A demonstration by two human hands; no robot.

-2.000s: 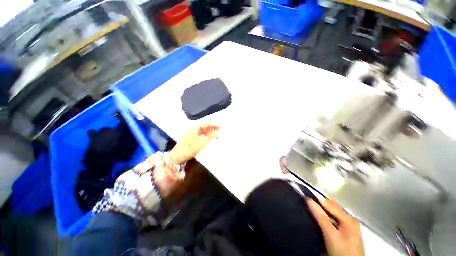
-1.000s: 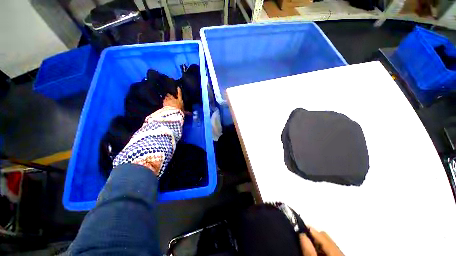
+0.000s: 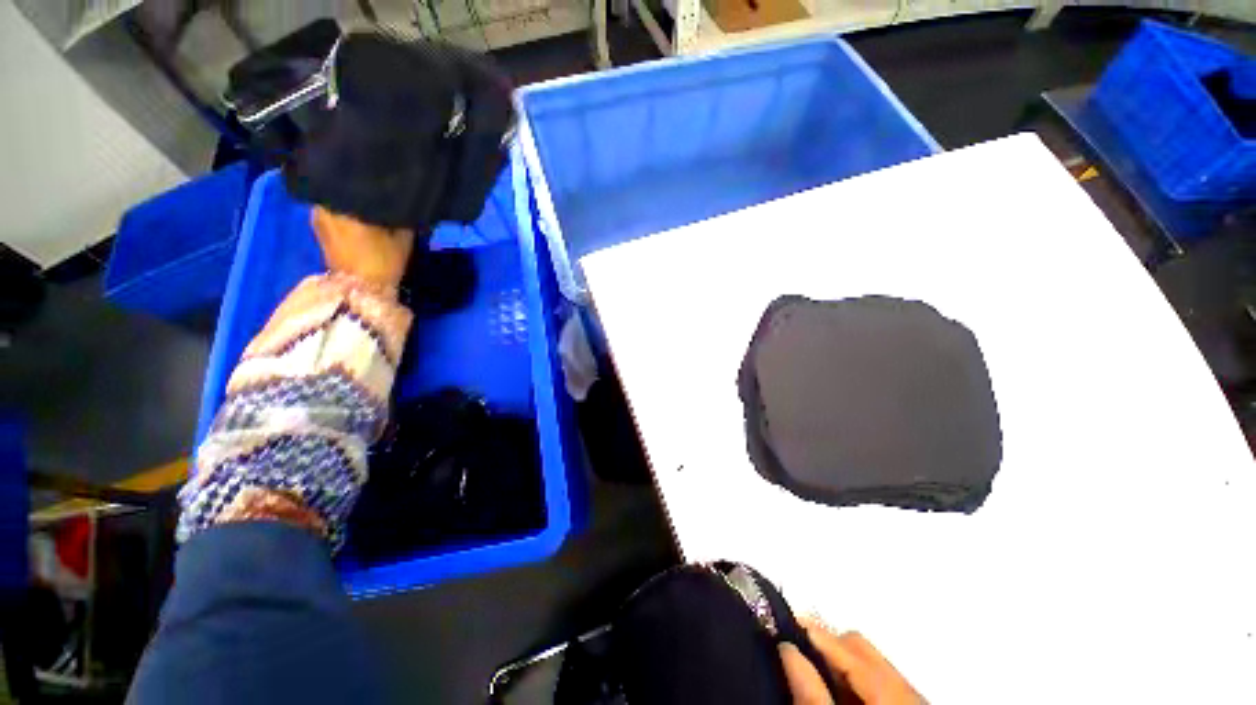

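My left hand (image 3: 361, 252) is shut on a black bag body (image 3: 393, 131), perhaps several together, held up over the far end of the blue crate (image 3: 554, 455). Its fingers are partly hidden by the fabric. More black pieces (image 3: 448, 475) lie in the crate. My right hand (image 3: 843, 667), cut off by the bottom edge, holds a black pouch (image 3: 703, 640) with a pale zipper at the table's near edge. A stack of dark grey panels (image 3: 875, 400) lies on the white table (image 3: 1102, 551).
A second, lighter blue crate (image 3: 730, 138) stands behind the table's left edge. A small blue crate (image 3: 172, 248) is on the floor at far left, and another blue crate (image 3: 1185, 124) is at far right. A metal bar (image 3: 544, 658) is beside the pouch.
The view swung left from the machine to the crates. My left hand reached into the crate and has lifted black fabric up and away. My right hand still holds the pouch.
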